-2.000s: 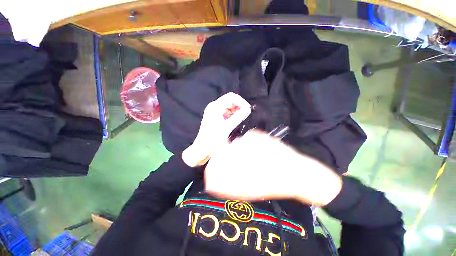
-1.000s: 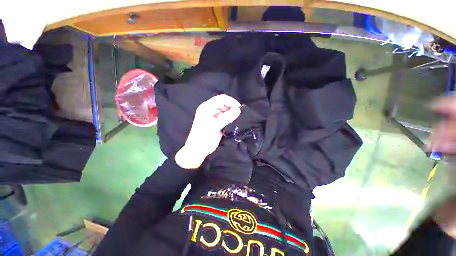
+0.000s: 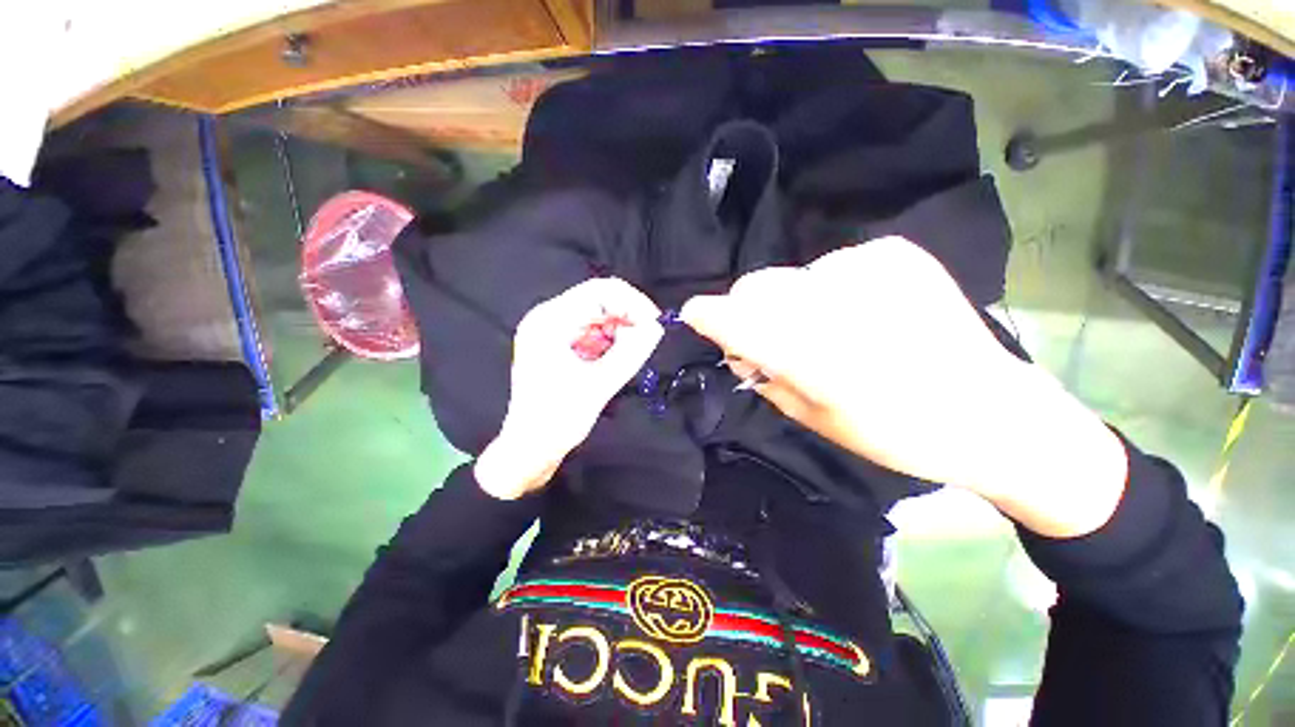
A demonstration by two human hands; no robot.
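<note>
The black garment [image 3: 533, 234] lies over my lap, its collar and small white neck label [image 3: 720, 173] towards the table. My left hand [image 3: 571, 372] is shut on the garment's folded edge, with a reddish patch on the back of the hand. My right hand [image 3: 881, 372] is beside it, its fingertips almost touching the left fingertips at the cloth. A small shiny, pointed piece shows under the right fingers; I cannot tell what it is. Small bluish-white marks [image 3: 651, 384] show on the black cloth below the hands. Any needle or thread is too small to make out.
A table with a wooden drawer [image 3: 412, 54] runs across the top. A red plastic-lined bin [image 3: 361, 276] stands left of the garment. Dark garments [image 3: 114, 412] hang at the far left. Blue crates [image 3: 199, 707] are at the lower left. Clear plastic lies at the upper right.
My right hand was out at the right edge a second ago and is back at the left fingertips. My left hand still holds the cloth. The view has shifted slightly.
</note>
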